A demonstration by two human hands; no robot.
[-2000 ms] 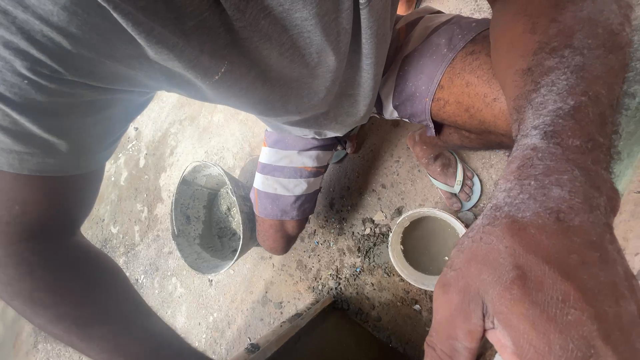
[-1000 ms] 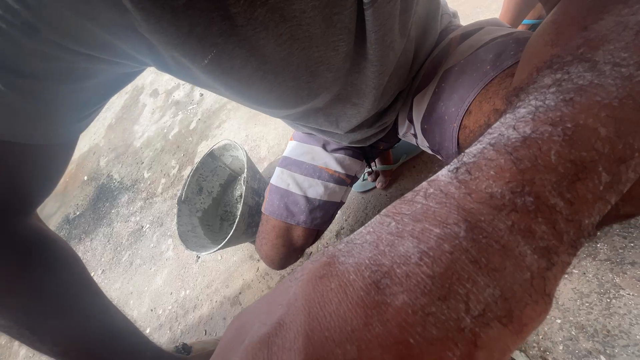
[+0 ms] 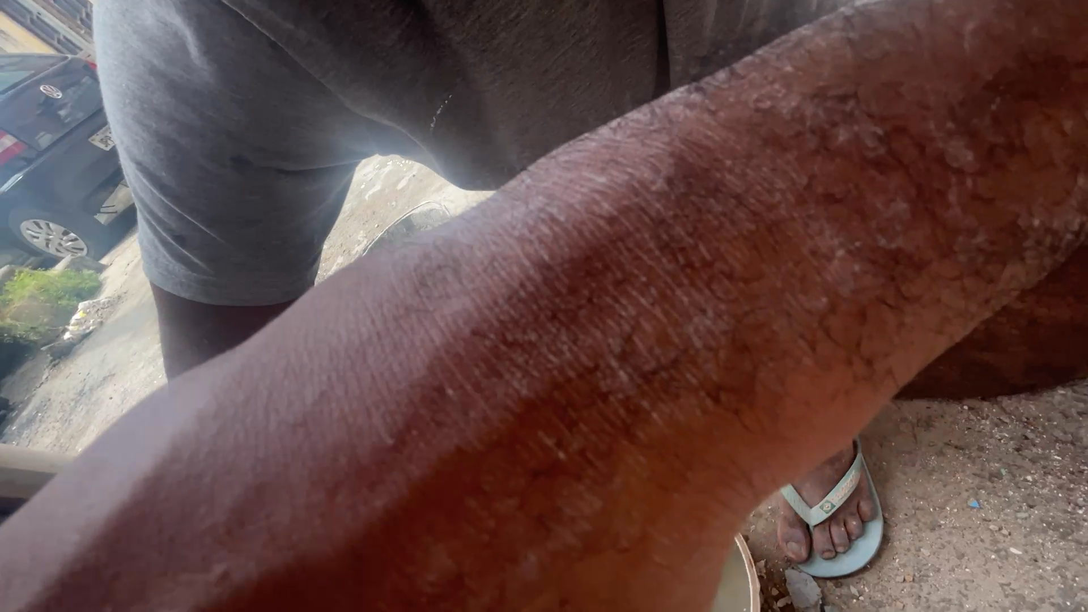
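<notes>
One of my forearms, dusted with pale powder, crosses the view very close, from upper right to lower left. No hand can be clearly made out, so what either holds is hidden. Behind that forearm, the other upper arm [image 3: 200, 331] comes out of a grey sleeve. Above its middle shows part of the rim of a bucket [image 3: 408, 225]. Below it, at the bottom right, a strip of a pale round tub [image 3: 748, 574] is visible, mostly covered by the arm. Close to the tub is a foot in a light-blue flip-flop [image 3: 871, 544].
Rough ground [image 3: 977, 493] with grit and small fragments lies at lower right. A dark car [image 3: 64, 161] stands at upper left, with green plants [image 3: 47, 297] below it. A pale bar-like edge [image 3: 30, 467] shows at the far left.
The near arm, at the right two seconds ago, has swung left across the view and covers most of the bucket. The view has shifted, bringing in the car and plants.
</notes>
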